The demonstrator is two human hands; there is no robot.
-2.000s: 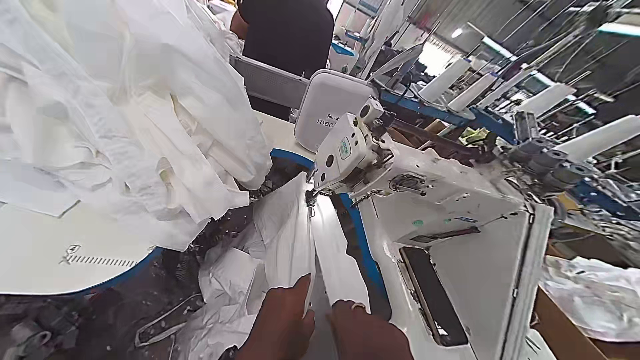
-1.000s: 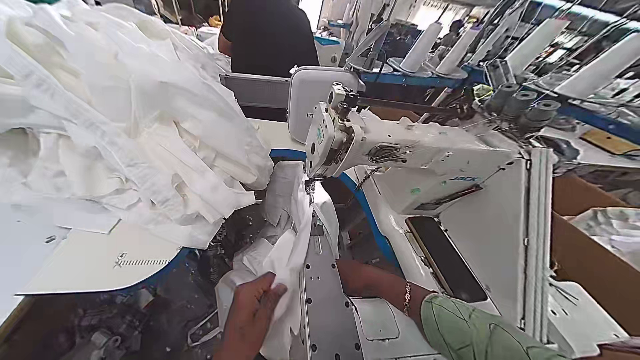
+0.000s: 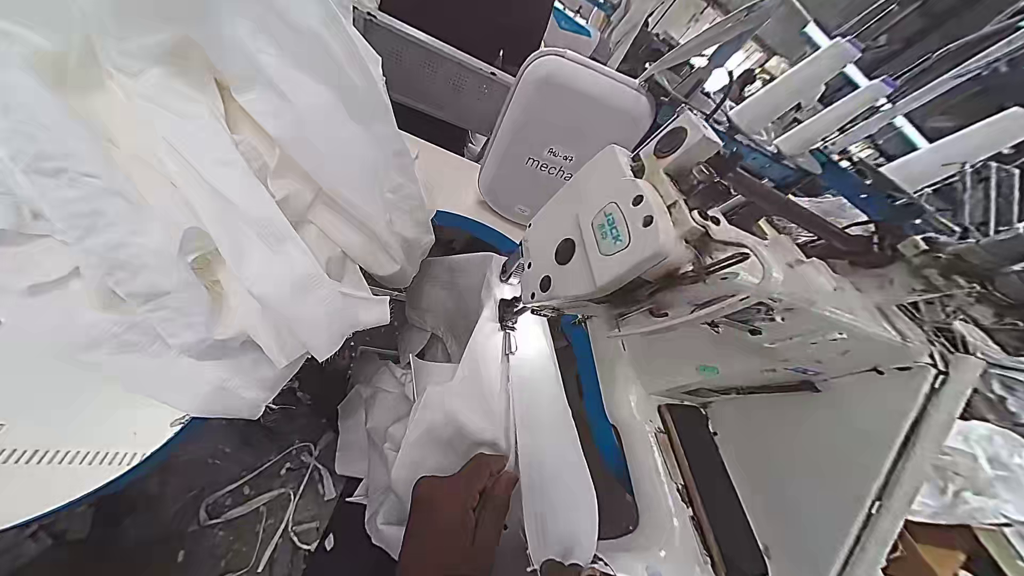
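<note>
White fabric lies under the needle area of a white Jack sewing machine, whose lamp lights it brightly. One long flat panel of it runs toward me, with a seam or fold along its left side. My left hand pinches the fabric beside that line, below the presser foot. At the bottom edge only fingertips of my right hand show, touching the panel's near end; their grip is mostly hidden. Bunched fabric hangs left of my left hand.
A large heap of white fabric pieces covers the left table, which has a blue edge. Behind the machine head stands a grey zip case bearing writing. Thread cones stand at upper right. Loose strips lie low at left.
My right forearm, across the machine bed a second ago, has drawn back, leaving only fingertips in view. My left hand is now beside the seam line. The fabric panel now covers the metal bed. The view has tilted.
</note>
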